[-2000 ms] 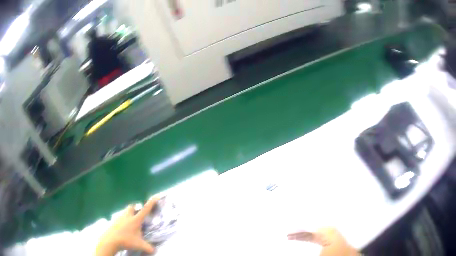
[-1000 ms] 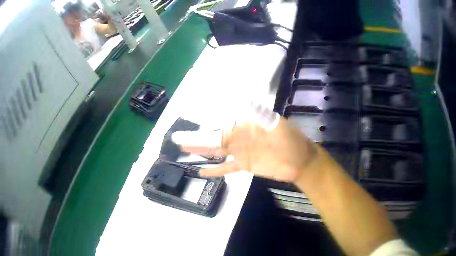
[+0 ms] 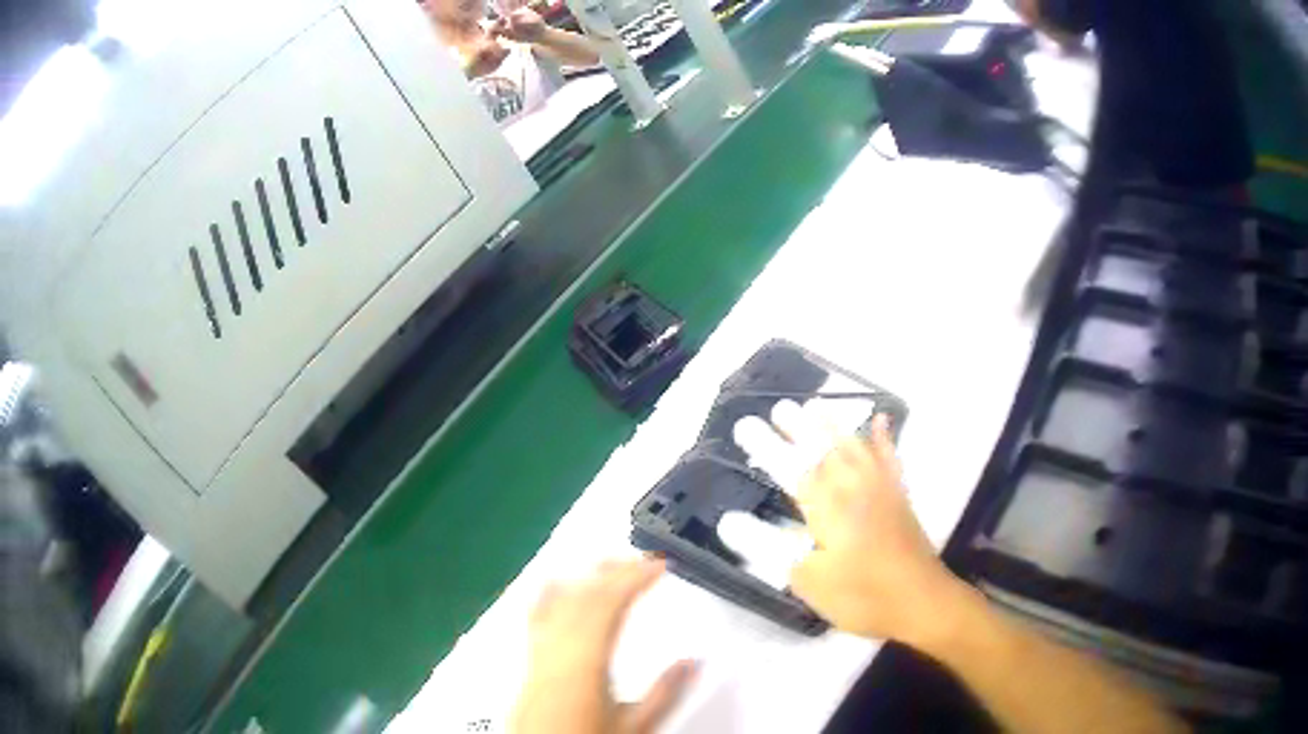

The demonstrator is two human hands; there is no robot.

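Observation:
Two black plastic housings lie side by side on the white bench strip, partly covered by my right hand. The near housing [image 3: 689, 519] is thick, with raised walls; the far housing [image 3: 775, 370] touches or overlaps it. My right hand [image 3: 846, 523] has white finger cots, and its fingers are spread over both housings; whether they grip a rim is unclear. My left hand [image 3: 595, 645] is open and empty at the lower centre, its fingertip close to the near housing's left corner.
A dark hollow part [image 3: 628, 341] sits on the green belt [image 3: 481, 488]. Black blister trays [image 3: 1069, 523] stand along the right. A black device [image 3: 961, 108] with cables is at the far end. A person [image 3: 502, 65] is beyond the grey-white cabinet [image 3: 273, 273]. A dark-clothed figure [image 3: 1176, 101] is at upper right.
The view has swung from along the belt to the housings and trays. My right hand has come down onto the housings. My left hand has come back into view, away from the crinkled film.

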